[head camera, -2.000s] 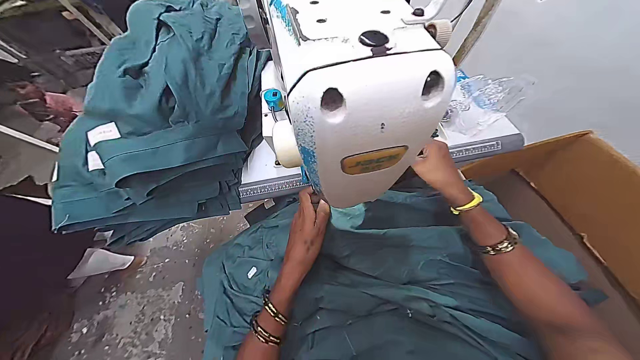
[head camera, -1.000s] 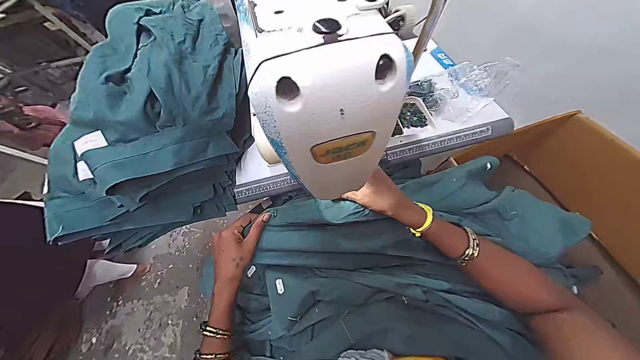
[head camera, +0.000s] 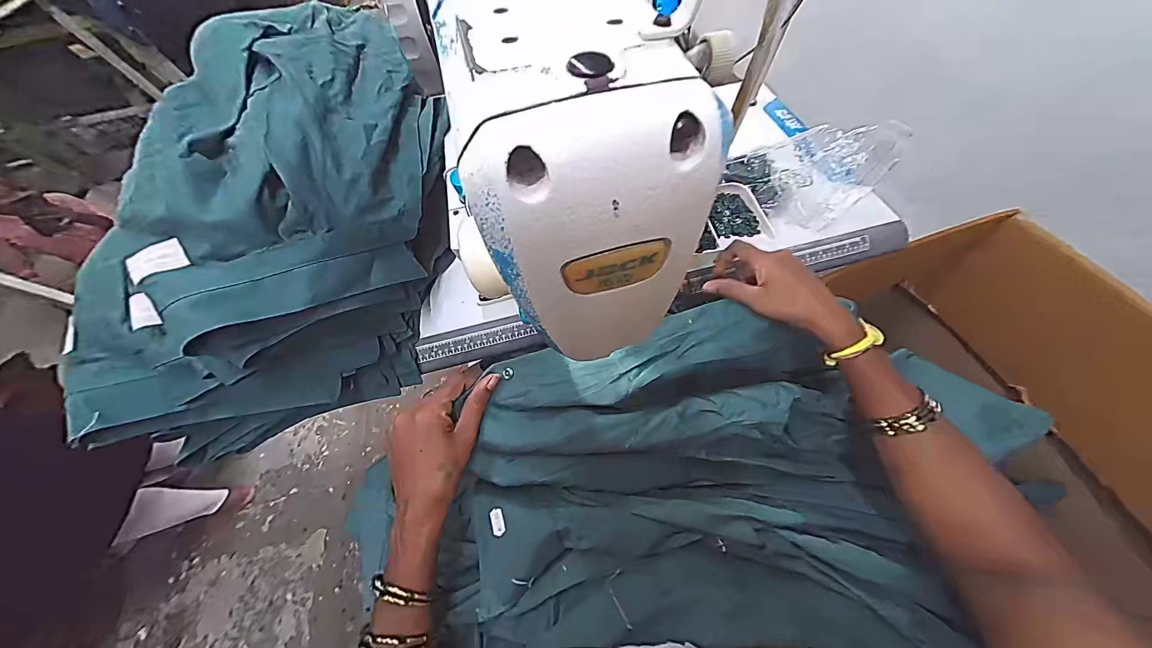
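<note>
A white Jack sewing machine head (head camera: pixel 594 207) stands over a dark teal garment (head camera: pixel 684 432), which hangs in folds below it. My left hand (head camera: pixel 441 432) pinches the garment's edge between thumb and fingers, beside a small round button (head camera: pixel 508 373) on the cloth. My right hand (head camera: pixel 765 283) is right of the machine head, its thumb and forefinger close together near a white tray of dark buttons (head camera: pixel 736 214). Whether anything is between those fingertips cannot be made out. The needle area is hidden behind the machine head.
A tall stack of folded teal garments (head camera: pixel 261 270) is at the left, with white tags. A clear plastic bag (head camera: pixel 841 171) lies on the machine bed's right side. An open cardboard box (head camera: pixel 1035 306) stands at the right. A measuring scale (head camera: pixel 477 346) runs along the bed's front edge.
My right hand has moved from the garment under the machine head to beside the button tray. My left hand stays on the garment's edge, where it was one second ago.
</note>
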